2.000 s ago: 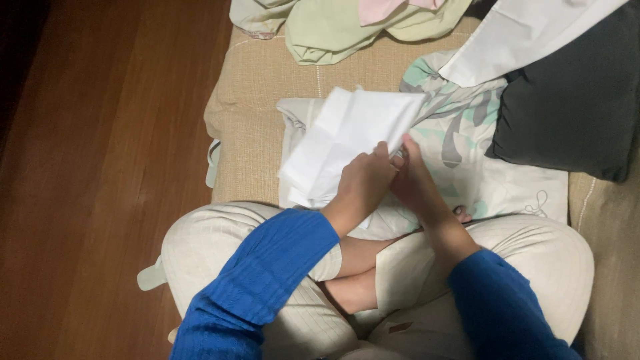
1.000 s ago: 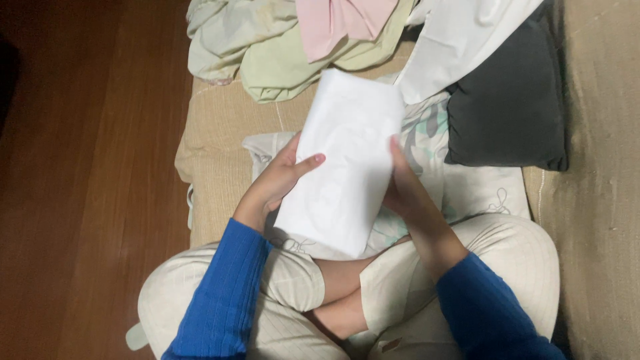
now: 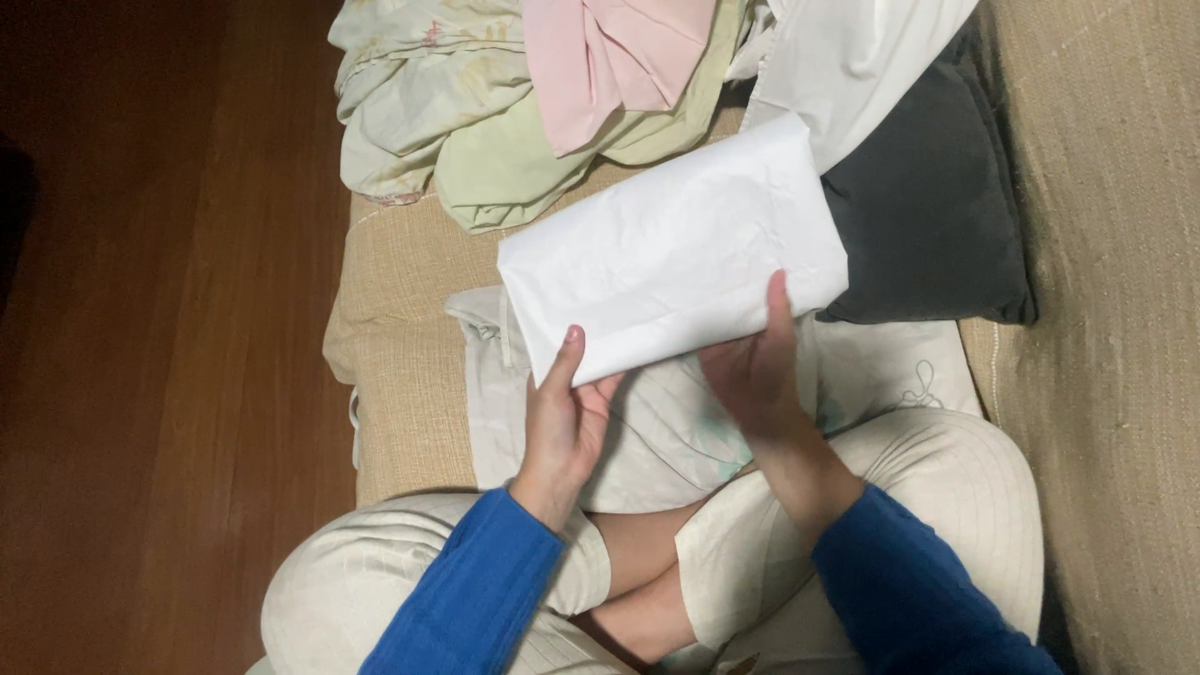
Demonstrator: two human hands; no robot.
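Observation:
A white cloth folded into a flat rectangular bundle (image 3: 670, 244) is held up in front of me, its long side slanting up to the right. My left hand (image 3: 567, 412) grips its lower left edge, thumb on top and fingers beneath. At the lower right edge, my right hand (image 3: 764, 366) has its thumb against the near face; its fingers are partly hidden under the bundle. Below both hands, a pale patterned cloth (image 3: 647, 450) with a thin looped cord at its right lies in front of my crossed legs.
Crumpled floral fabric (image 3: 431, 94), a green cloth (image 3: 497, 178) and a pink cloth (image 3: 619, 66) lie at the far side. White fabric (image 3: 844, 66) drapes beside a dark grey cushion (image 3: 937, 206). The beige woven seat cover (image 3: 403, 375) borders the wooden floor (image 3: 122, 375) at left.
The white cloth, earlier with loose layers and then a bundle held upright, is now turned with its long side running across. Both hands have shifted to its near edge.

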